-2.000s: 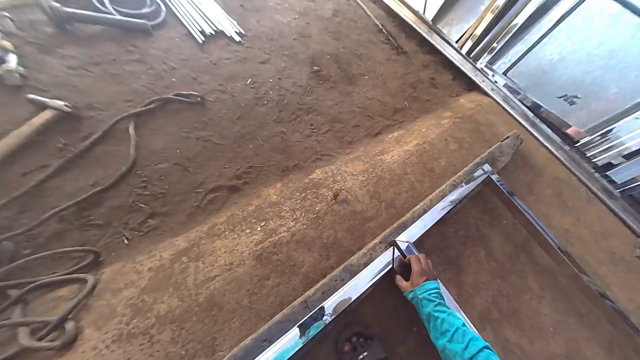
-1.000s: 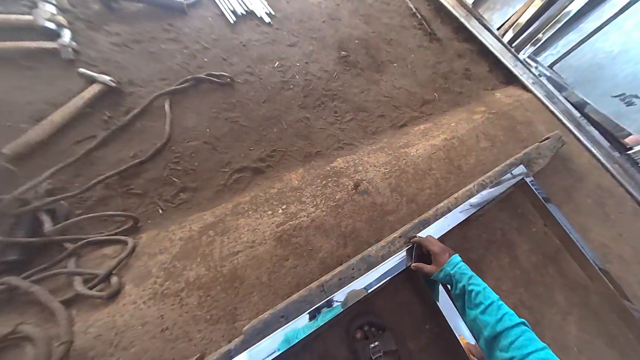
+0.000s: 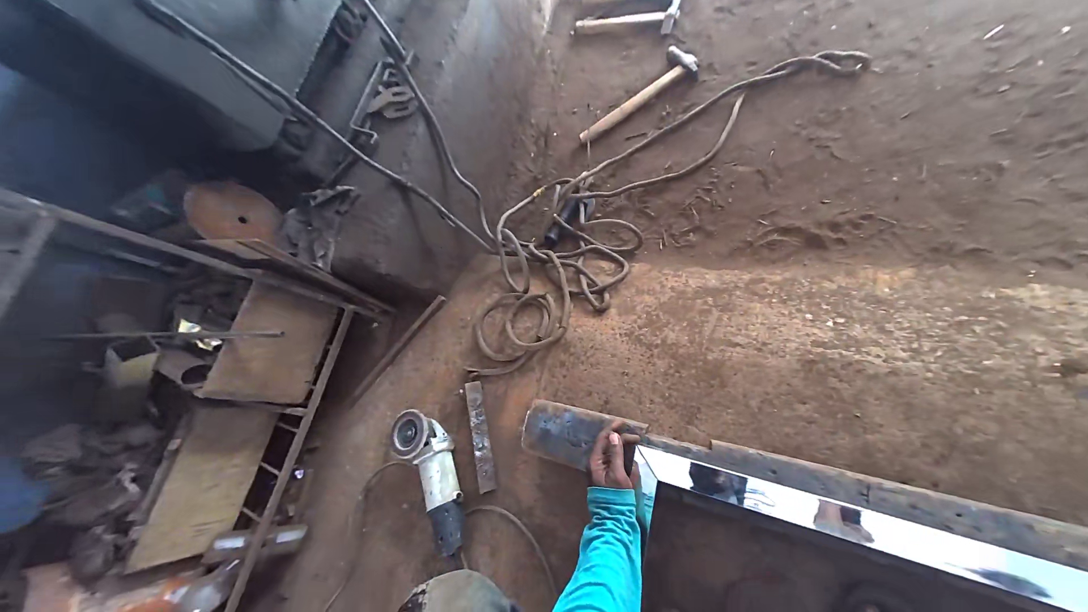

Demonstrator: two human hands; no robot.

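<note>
My right hand point(image 3: 612, 459), in a teal sleeve, is at the left corner of a shiny metal frame point(image 3: 782, 510). Its fingers are closed around a small dark piece point(image 3: 630, 457), partly hidden by them, held against the corner. Under and beside the fingers, a rusty metal plate or flattened tube point(image 3: 565, 433) sticks out to the left. A long dark bar point(image 3: 918, 501) runs along the upper side of the frame. My left hand is not in view.
An angle grinder point(image 3: 438, 476) lies left of my hand, near a flat metal strip point(image 3: 480, 438). Coiled cable point(image 3: 552, 314) lies above them. Two hammers point(image 3: 633, 104) point(image 3: 625, 20) are on the dirt floor. A cluttered metal rack point(image 3: 289, 450) stands at the left.
My right hand has moved left along the frame to its corner, still with the small dark piece. The view has swung left, bringing the grinder and rack into sight.
</note>
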